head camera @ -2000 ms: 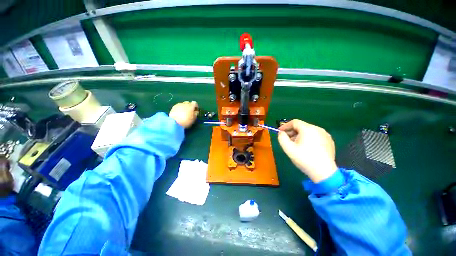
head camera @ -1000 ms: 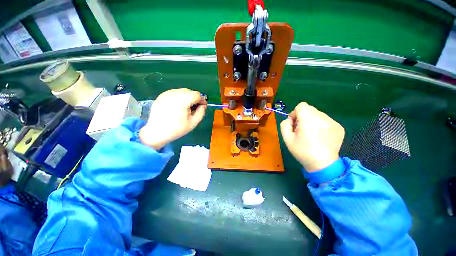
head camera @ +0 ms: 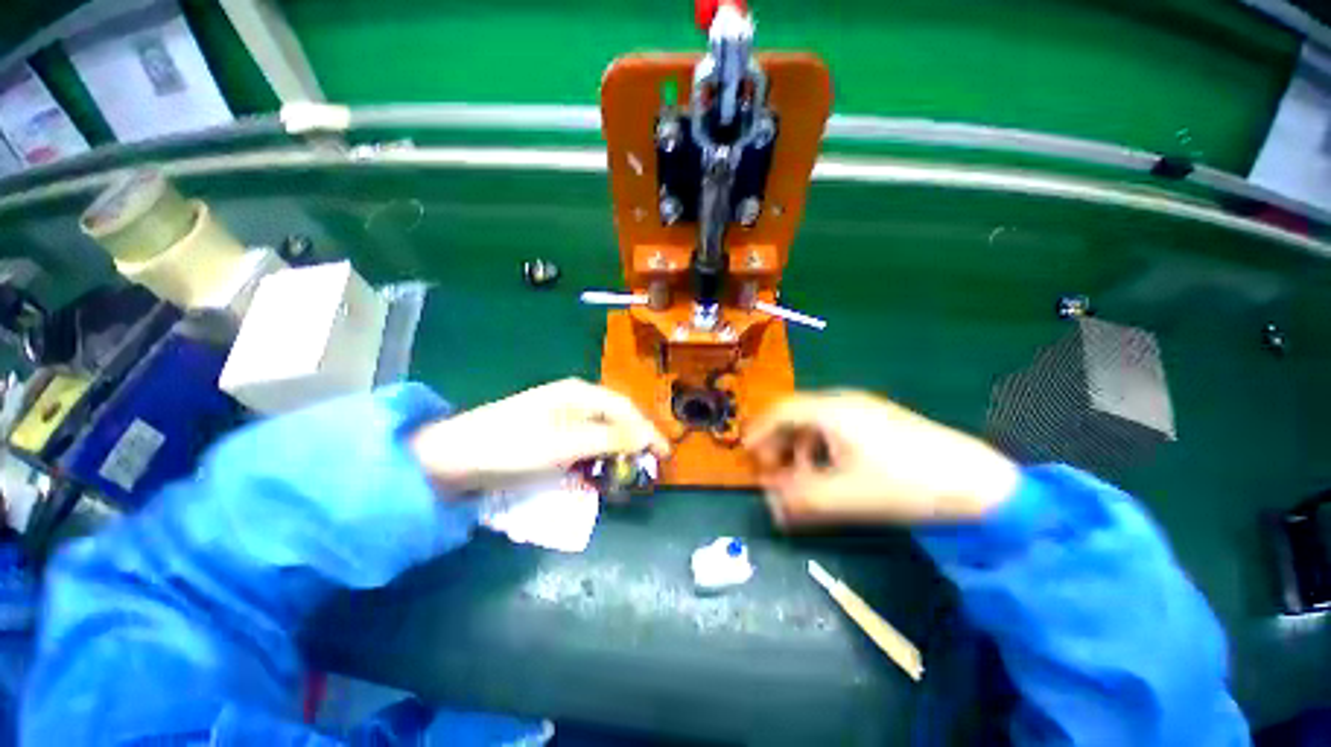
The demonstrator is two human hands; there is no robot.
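The orange toggle press (head camera: pixel 625 190) stands upright, with its dark ram (head camera: pixel 710 263) above the toothed nest (head camera: pixel 702 407). White side rods stick out left (head camera: pixel 615 298) and right (head camera: pixel 793 315). My left hand (head camera: pixel 548 435) is at the base's front left corner and holds a small round motor part (head camera: pixel 629 470) in its fingertips. My right hand (head camera: pixel 876 455) is at the base's right side, blurred, fingers curled; whether it holds anything cannot be told.
A white wipe (head camera: pixel 552 517) lies partly under my left hand. The squeeze bottle (head camera: pixel 723 565) and craft knife (head camera: pixel 872 620) lie in front. A mesh block (head camera: pixel 1124 382) stands right; a white carton (head camera: pixel 310 342), tape rolls (head camera: pixel 175 251) and blue bin (head camera: pixel 139 423) stand left. Small parts (head camera: pixel 540 273) lie behind.
Both hands have left the side rods and moved down toward the front of the press base. My left hand now has a small round part in its fingertips. The view has shifted slightly.
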